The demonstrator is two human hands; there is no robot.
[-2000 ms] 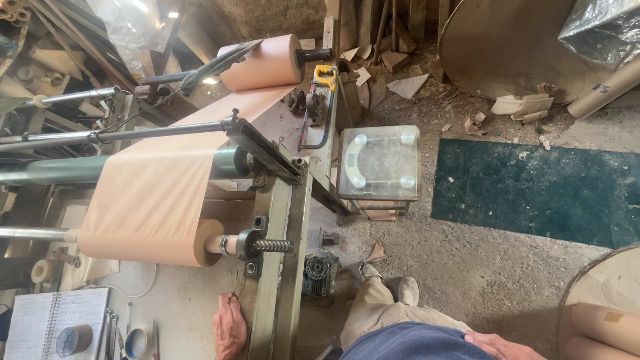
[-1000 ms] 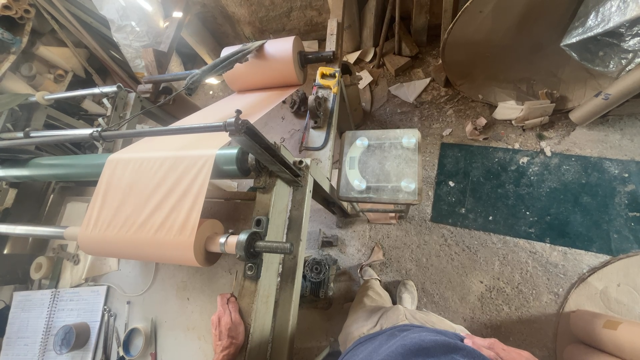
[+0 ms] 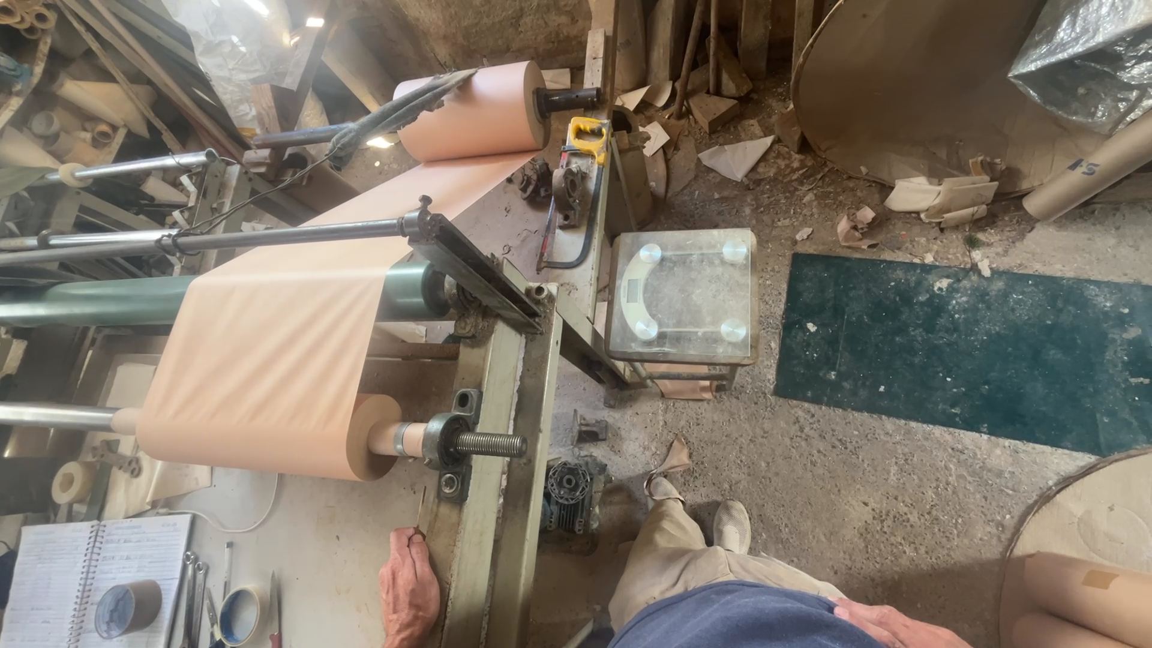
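My left hand (image 3: 409,589) rests at the right edge of the worktable, beside the machine's metal frame (image 3: 490,504); a thin pointed thing shows at its fingertips, too small to name. My right hand (image 3: 886,623) lies against the dark blue shirt (image 3: 738,616) at the bottom edge, partly cut off, its fingers hard to make out. Ahead of my left hand, a roll of peach paper (image 3: 261,441) sits on a shaft with a threaded end (image 3: 490,444). Its web runs over a green roller (image 3: 414,291) from a second peach roll (image 3: 477,112) at the back.
A spiral notebook (image 3: 40,567), wrenches (image 3: 196,585) and tape rolls (image 3: 241,615) lie at lower left. A yellow-handled hacksaw (image 3: 589,139) lies on the frame. Glass scales (image 3: 682,292) stand on a stool; a green mat (image 3: 954,351) and a motor (image 3: 571,486) are on the floor.
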